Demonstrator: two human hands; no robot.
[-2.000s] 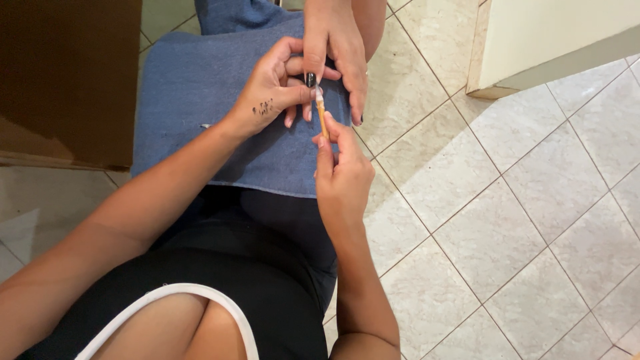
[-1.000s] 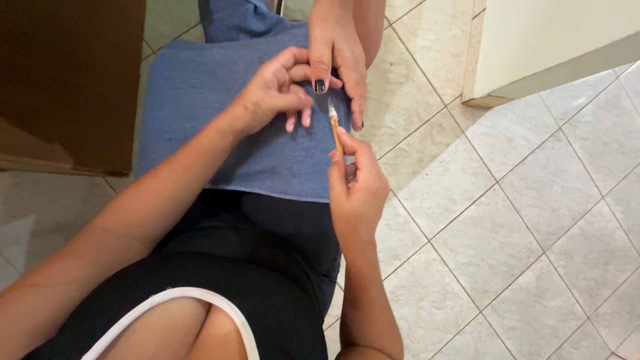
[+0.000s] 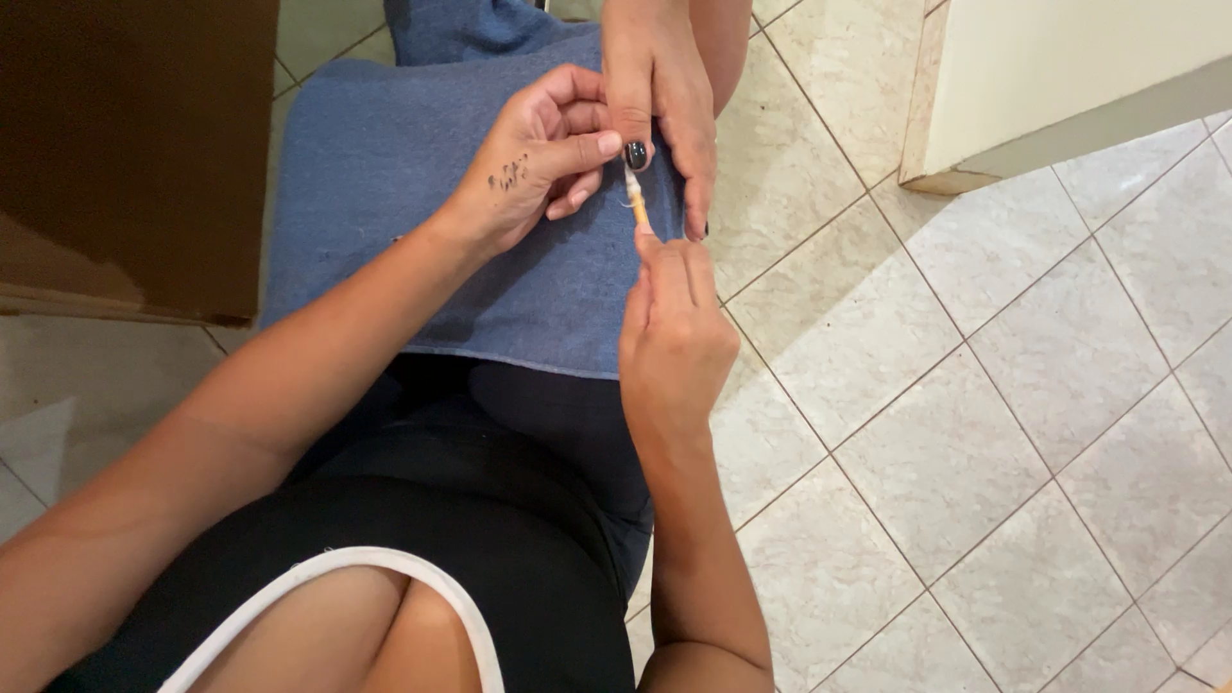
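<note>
My right hand (image 3: 679, 318) holds a thin wooden stick (image 3: 640, 207) whose tip is wrapped in white cotton. That tip is close to the black-painted thumbnail (image 3: 635, 155) of another person's hand (image 3: 664, 106); whether it touches the nail I cannot tell. My left hand (image 3: 539, 154) is at the left of that thumb, its own thumb and finger against it, the other fingers curled. Dark marks show on the back of my left hand. Beneath the hands, a blue denim-like cloth (image 3: 433, 289) is spread over the lap.
A brown cardboard-like panel (image 3: 135, 164) stands at the upper left. At the upper right is the pale end of a wall or cabinet (image 3: 1049, 87). Light floor tiles (image 3: 943, 443) with dark joints lie on the right.
My right hand has brought the cotton-tipped stick back up to the painted thumbnail, from lower right of it one second ago. My left thumb has closed in on the other person's thumb again.
</note>
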